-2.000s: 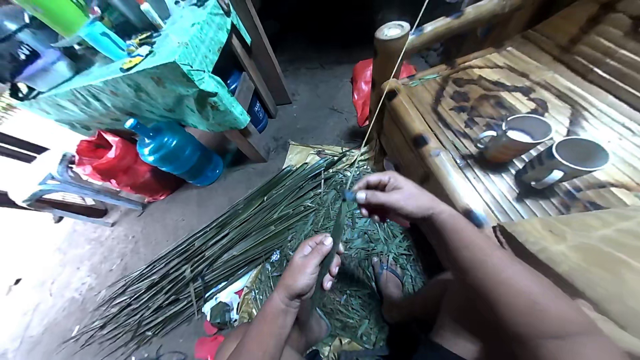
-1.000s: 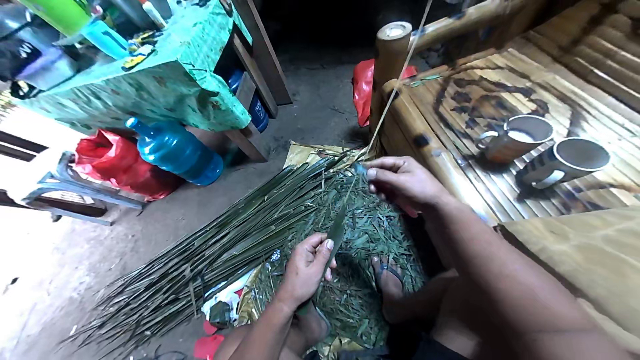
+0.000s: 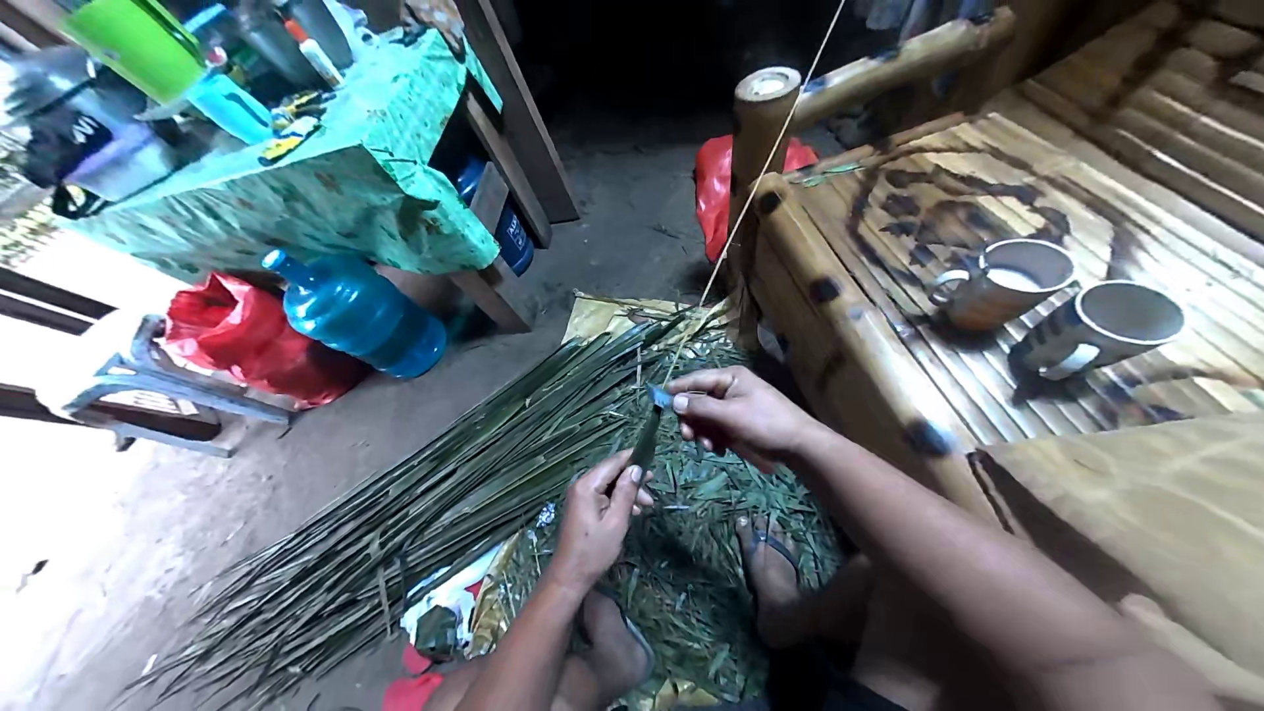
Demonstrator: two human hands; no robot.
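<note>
My left hand (image 3: 600,509) pinches a green palm leaf strip (image 3: 646,440) near its lower part. Just above and to the right, my right hand (image 3: 736,415) is closed on a small bluish blade-like piece (image 3: 660,396) at the leaf's upper end; its exact kind cannot be told. A thin pale leaf rib (image 3: 733,232) runs upward from there past the bamboo post. Left of my hands lies a big pile of long green palm leaves (image 3: 425,484). Leaf shavings (image 3: 691,592) cover the ground beneath my hands and around my feet.
On the right, two mugs (image 3: 1012,281) (image 3: 1111,326) stand on a bamboo bench (image 3: 918,385). At the upper left is a table with a green cloth (image 3: 296,197); a blue water jug (image 3: 365,314) and a red bag (image 3: 237,336) rest beside it. Another red bag (image 3: 713,197) is behind the bamboo post (image 3: 760,128).
My right hand moved up and away from my left hand, then came back down closer to it. My left hand has stayed on the leaf with little movement.
</note>
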